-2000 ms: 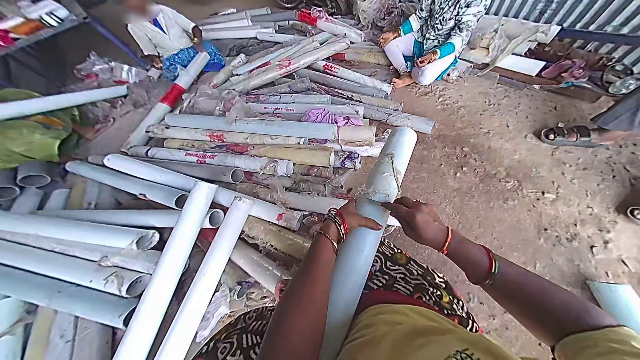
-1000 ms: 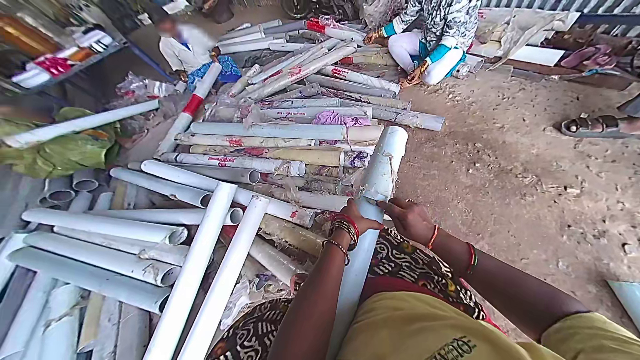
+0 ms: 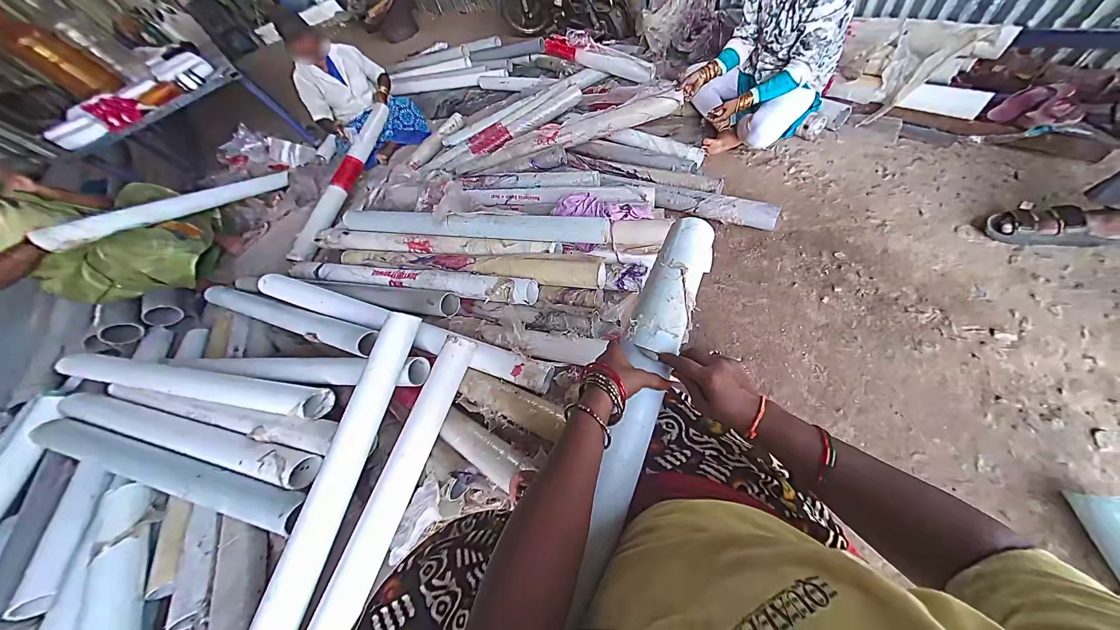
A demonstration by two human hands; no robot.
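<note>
A pale blue-grey tube (image 3: 632,437) slants up from my lap, with a ragged, whitish torn wrap (image 3: 669,297) around its upper part. My left hand (image 3: 623,367) grips the tube from its left side, just below the wrap's edge. At the same height, my right hand (image 3: 713,385) is on the right side, its fingers pinched at the tube's surface near a small dark, thin thing that I cannot make out. Bangles circle my left wrist and bands my right. Two white tubes (image 3: 350,464) lean beside my left arm.
Many tubes, some wrapped in printed film, lie piled ahead and left (image 3: 477,227). A seated person (image 3: 346,87) holds a red-banded tube; another person (image 3: 770,79) crouches at the pile's far end. A person in green (image 3: 122,245) is at left. A sandalled foot (image 3: 1046,226) stands on the dirt floor (image 3: 875,332).
Both hands stay at about the same place on the tube, near the wrap's lower edge. The view has shifted somewhat to the left.
</note>
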